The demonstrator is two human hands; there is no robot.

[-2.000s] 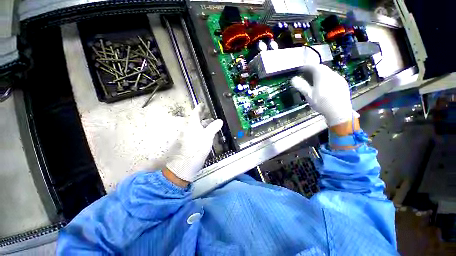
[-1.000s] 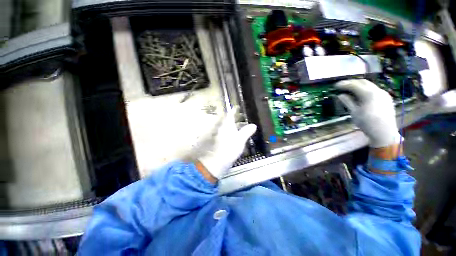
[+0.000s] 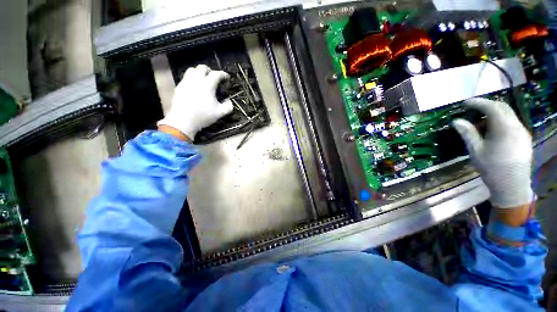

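The green circuit board [image 3: 421,143] lies in its dark carrier [image 3: 327,100] on the right, with orange-red chokes [image 3: 369,53] and a silver-white heatsink [image 3: 455,85]. My left hand [image 3: 198,100], in a white glove, is over the black parts tray [image 3: 262,119], its fingers curled at the thin metal pins [image 3: 243,96]. Whether it grips any pin cannot be told. My right hand [image 3: 502,149], also gloved, is over the near side of the board beside the heatsink, thumb and fingers apart; nothing shows in it.
A toothed conveyor chain [image 3: 275,241] and silver rail [image 3: 427,207] run along the near side. Two thin metal rods [image 3: 292,122] cross between the rails. Part of another green board [image 3: 13,225] shows at the far left. A dark tray of parts [image 3: 421,247] is below the rail.
My left hand has moved from the pale plate by the rods up and left to the pin tray. My right hand stays over the board. The view has shifted left.
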